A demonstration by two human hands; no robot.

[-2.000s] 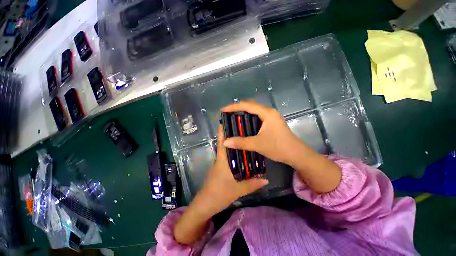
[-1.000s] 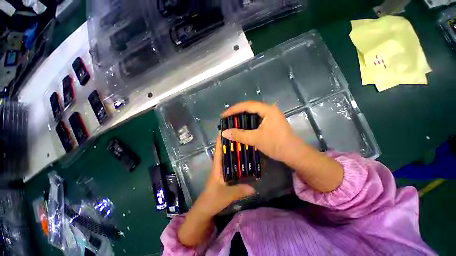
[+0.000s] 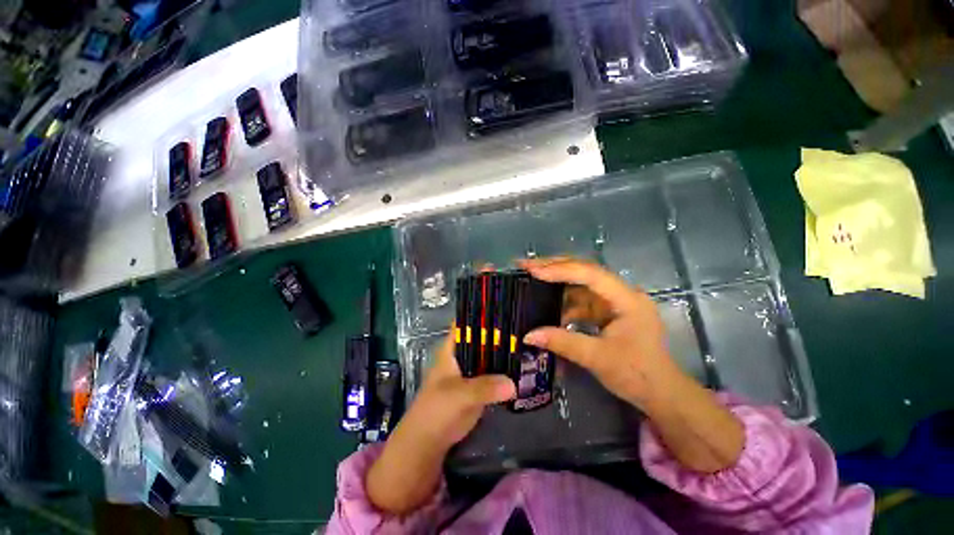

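Note:
A stack of several black phones (image 3: 484,326) stands on edge between my hands, with one red line and yellow marks along the sides. My left hand (image 3: 457,401) holds the stack from the left and below, thumb across its lower end. My right hand (image 3: 617,332) grips the rightmost phone (image 3: 537,361), whose lower end is tilted out from the stack and shows its open back with pale labels. Both hands are above the clear blister tray (image 3: 685,230), whose visible pockets hold no phones. A small pale patch shows in its upper left pocket.
Stacked blister trays (image 3: 387,78) with phones stand behind on the white board (image 3: 439,191). Black-and-red units (image 3: 219,224) lie at far left. A loose phone (image 3: 301,300), two more phones and plastic bags (image 3: 173,418) lie left. Yellow sheets (image 3: 866,225) and brown cardboard (image 3: 873,47) are right.
The view has shifted, so the bench items sit lower and further right. The rightmost phone has fanned out from the stack, and my right hand has moved from around the stack to that phone.

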